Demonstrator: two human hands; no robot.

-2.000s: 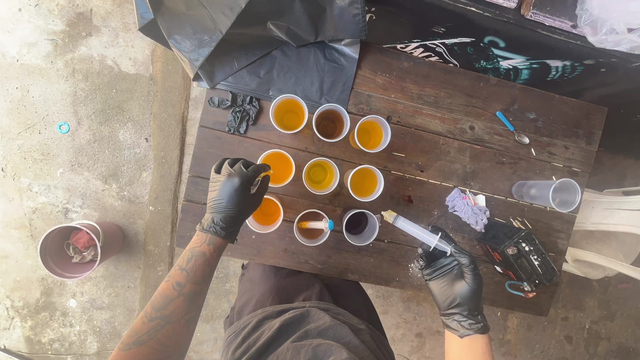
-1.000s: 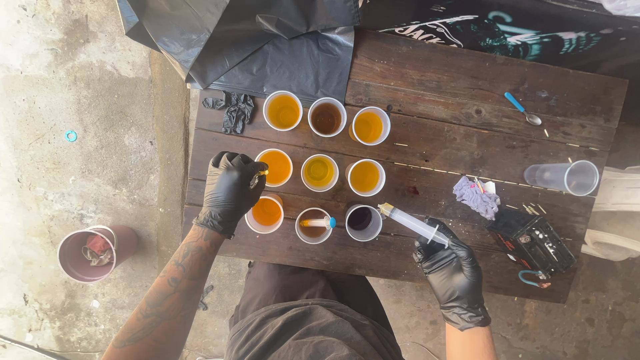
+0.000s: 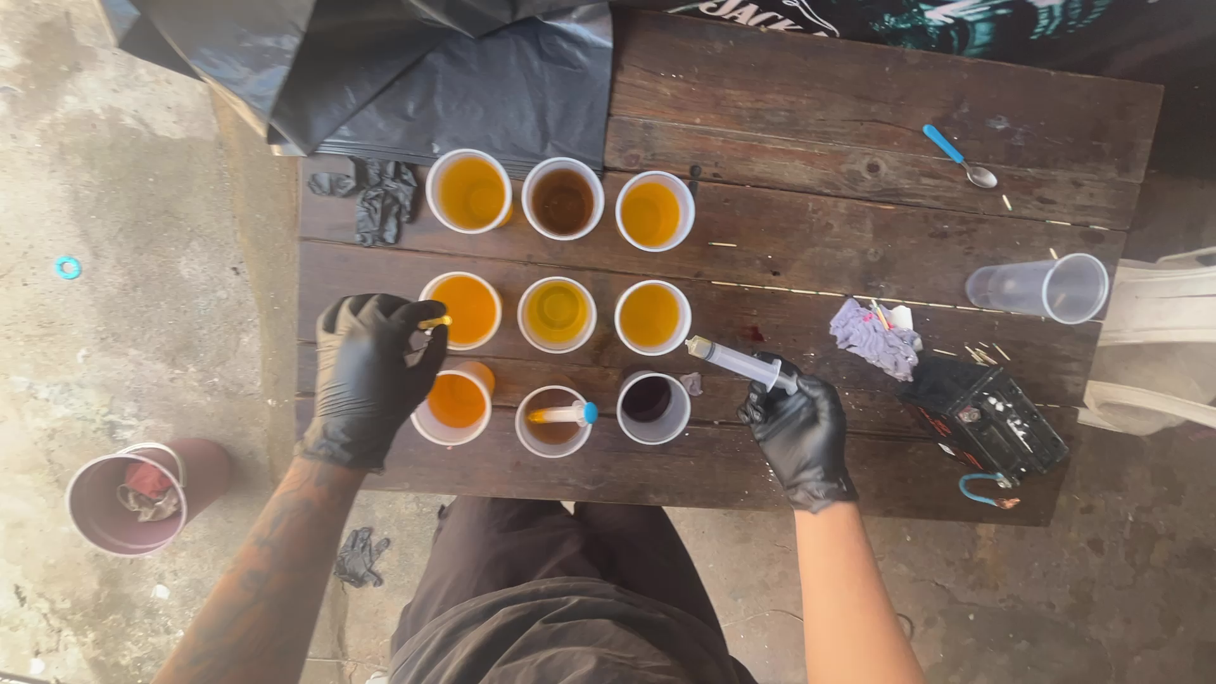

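My left hand (image 3: 375, 370), in a black glove, pinches a small yellow piece (image 3: 434, 322) at the left rim of a cup of orange liquid (image 3: 470, 309). In my right hand (image 3: 798, 427), also gloved, lies a plastic syringe (image 3: 741, 362), its pale tip pointing left, close to a cup of yellow liquid (image 3: 650, 316). Below that stands a cup of dark liquid (image 3: 651, 404). Another syringe with a blue end (image 3: 570, 414) rests in a cup of brownish liquid (image 3: 549, 437). Several more plastic cups of yellow, orange or brown liquid stand in rows.
Black plastic sheeting (image 3: 456, 85) and crumpled black gloves (image 3: 380, 199) lie at the upper left of the wooden table (image 3: 883, 142). To the right are a blue-handled spoon (image 3: 959, 157), a clear cup (image 3: 1035, 287) on its side, a purple cloth (image 3: 874, 337) and a black box (image 3: 993, 423). A bucket (image 3: 147, 499) stands on the floor.
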